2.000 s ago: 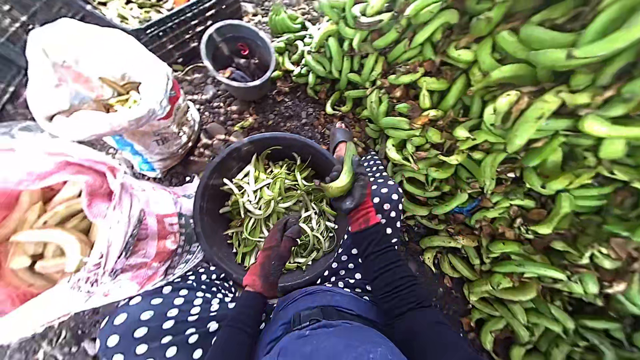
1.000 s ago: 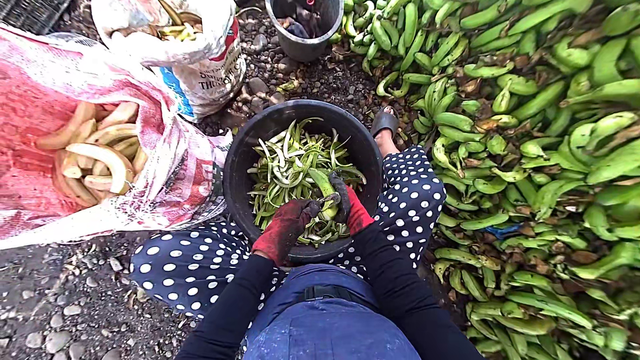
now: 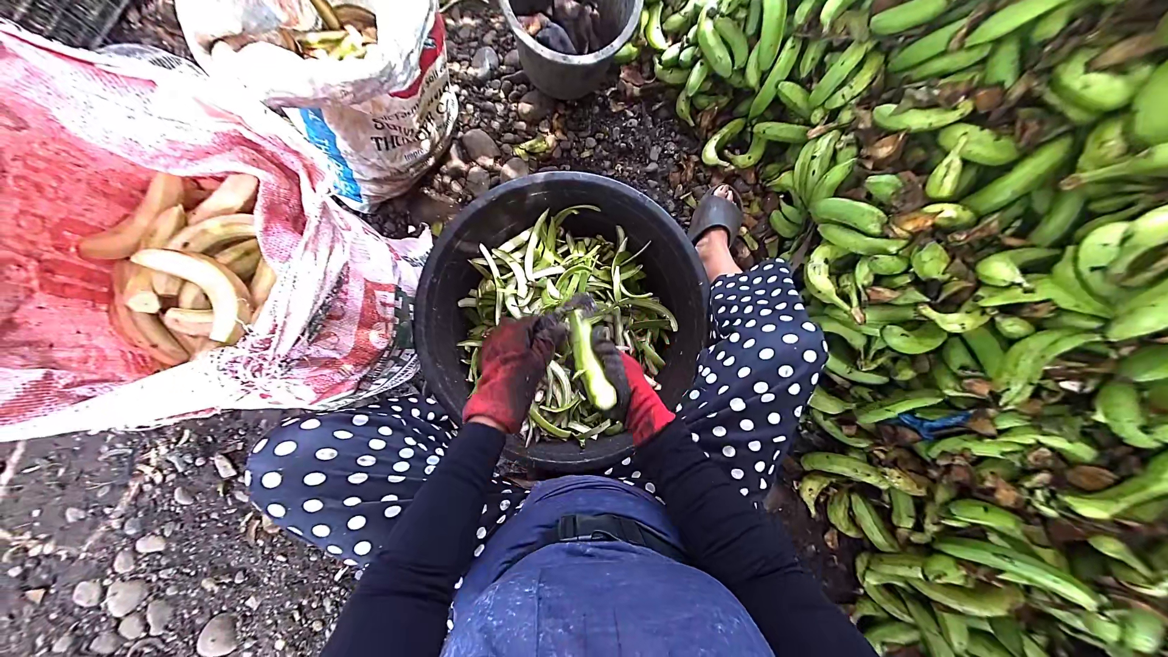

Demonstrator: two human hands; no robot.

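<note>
Over a round black plastic tub (image 3: 456, 383) between my legs, both hands work in red and dark gloves. My right hand (image 3: 628, 379) is closed around a green banana (image 3: 589, 358), pale at its near end. My left hand (image 3: 522, 360) has its fingers at the banana's far end; a small dark item shows at those fingertips, too blurred to name. Whether the left hand grips it is unclear. Beneath the hands, strips of green and whitish peel (image 3: 538, 255) lie heaped in the tub.
A large pile of green bananas (image 3: 985, 301) covers the right side. At left, an open pink and white woven sack (image 3: 310, 347) holds peeled bananas (image 3: 196, 265). Behind it stand a white printed sack (image 3: 392, 137) and a grey bucket (image 3: 566, 68) with dark contents. Stones (image 3: 128, 598) litter the ground.
Two seconds ago my right hand held the banana at the tub's right rim, apart from my left hand. Now both hands are together at it over the peels. The view has shifted.
</note>
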